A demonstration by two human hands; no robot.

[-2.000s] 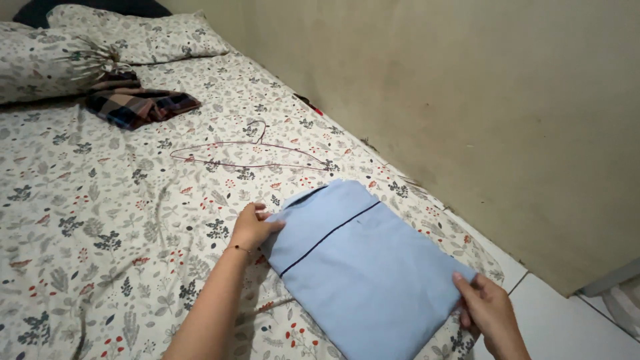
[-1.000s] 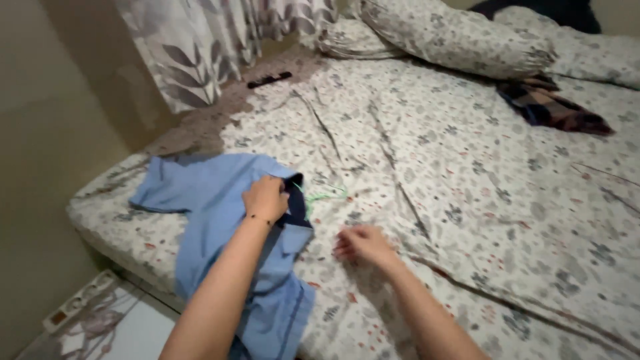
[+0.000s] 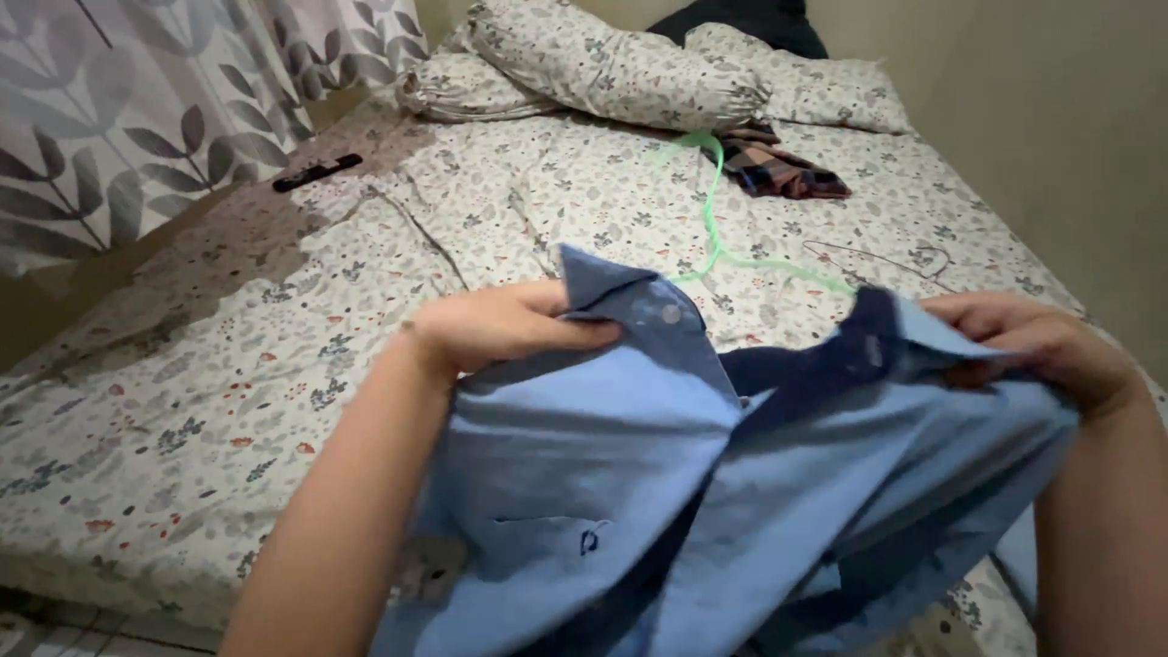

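Observation:
A blue collared shirt [image 3: 584,456] with a dark inner collar is held up over the bed. My left hand [image 3: 511,324] pinches it near the collar point on the left. On the other side, my right hand [image 3: 1022,342] grips the fabric beside the collar. A green hanger [image 3: 716,237] extends up from the neck opening, its hook toward the pillows; its lower part is hidden by the shirt. A small pocket with a dark mark shows on the shirt's front.
A thin wire hanger [image 3: 876,260] lies on the floral bed sheet [image 3: 228,438]. Farther back are a plaid cloth [image 3: 785,169], a bolster [image 3: 620,68] and a pillow [image 3: 821,91]. A black remote-like object [image 3: 318,172] lies near the curtain [image 3: 137,119].
The blue shirt, spread on the bed's left side one second ago, is now lifted in both my hands. My right hand, empty then, has taken hold of it. The view has swung considerably.

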